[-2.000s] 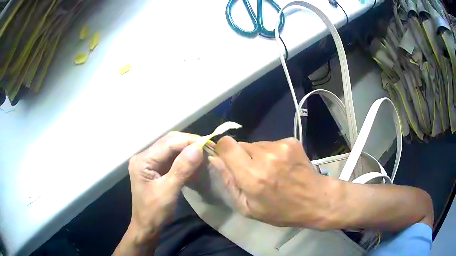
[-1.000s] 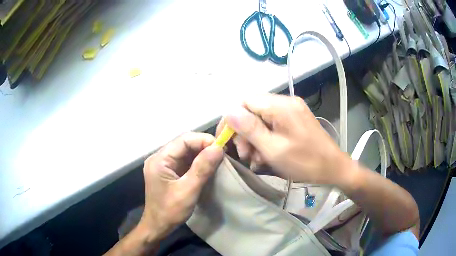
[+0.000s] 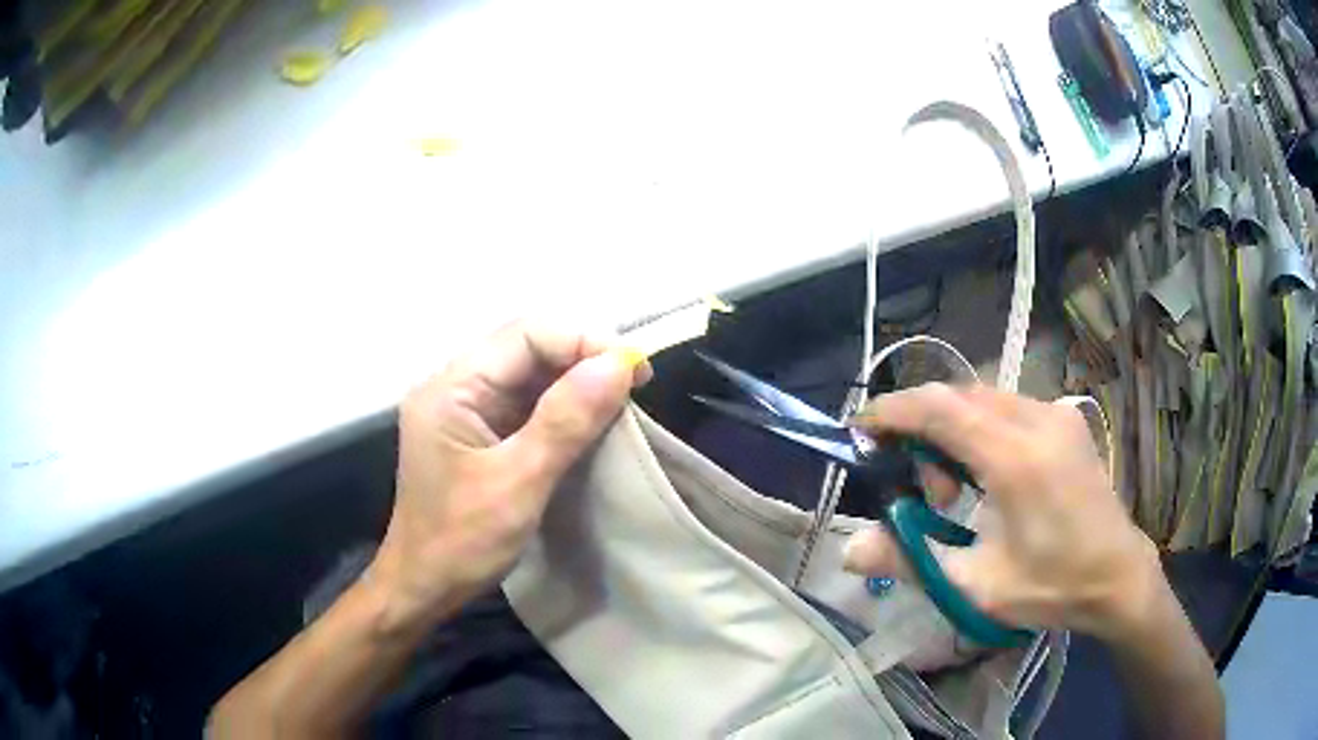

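My left hand pinches the top corner of the beige tote bag over my lap. A small yellow corner end shows at the fingertips. A pale strip end sticks out past it to the upper right. My right hand holds the scissors by their green handles and is slightly blurred. The blades are parted and point left, just short of the strip end, apart from it. The bag's mouth is open, with a small blue spot inside.
A bag handle arches up at the table's edge. The white table holds yellow offcuts, layered pieces at far left, and a corded tool beside a dark rounded block. Stacked bag pieces are at right.
My right hand has left the bag corner and now holds the scissors, which lay on the table before. The pale strip end now points out uncovered from my left fingertips. The view has shifted.
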